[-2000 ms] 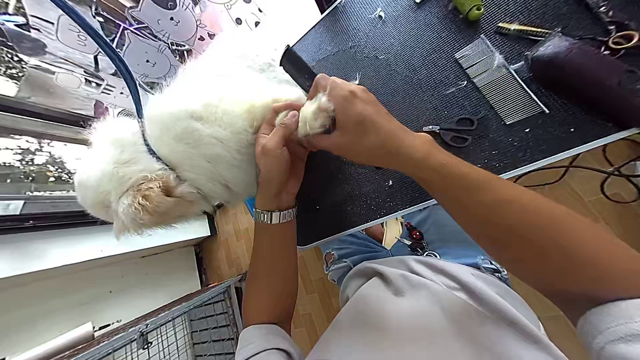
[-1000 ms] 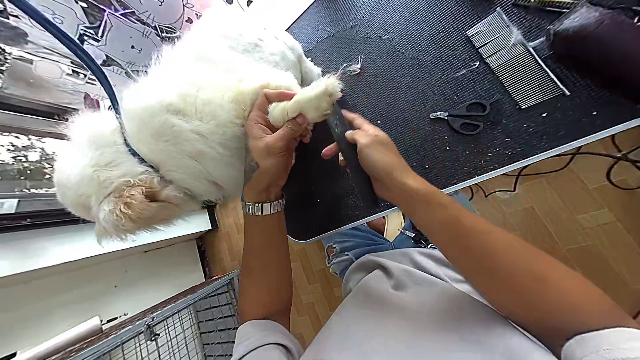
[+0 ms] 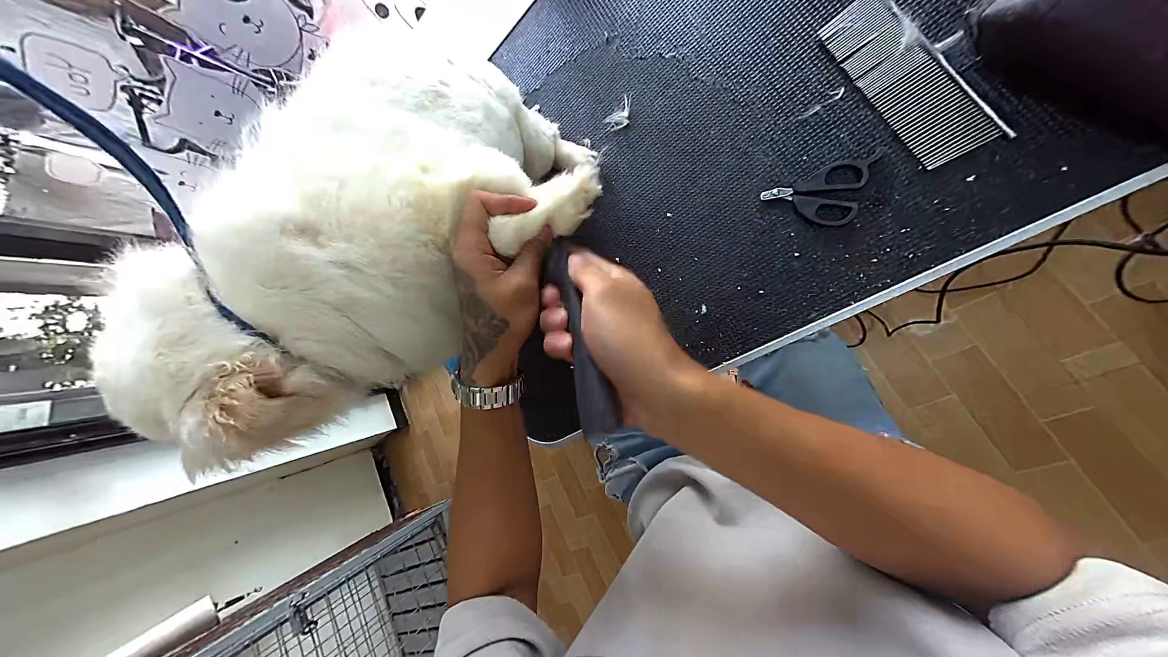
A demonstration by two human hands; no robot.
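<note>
A white dog (image 3: 365, 201) with a tan ear stands at the left of the black textured grooming table (image 3: 730, 137), its head facing left and a blue lead around its neck. My left hand (image 3: 500, 274) is closed around one of its legs, near the paw (image 3: 573, 193). In my right hand (image 3: 616, 324) is a dark, long-bodied tool, likely a hair clipper (image 3: 589, 374). Its upper end is beside the held leg, close to my left fingertips; whether it touches the fur cannot be told.
Small black-handled scissors (image 3: 826, 193) and a metal comb (image 3: 912, 82) with fur in it lie on the table. A dark purple object (image 3: 1077, 64) is at the upper right. Fur tufts (image 3: 619, 116) are scattered about. Black cables (image 3: 995, 265) run over the floor; a wire cage (image 3: 365, 602) stands lower left.
Two seconds ago my right hand was at the paw; it has since come back toward me and now shows the dark tool. My left hand still holds the leg. The view has shifted somewhat.
</note>
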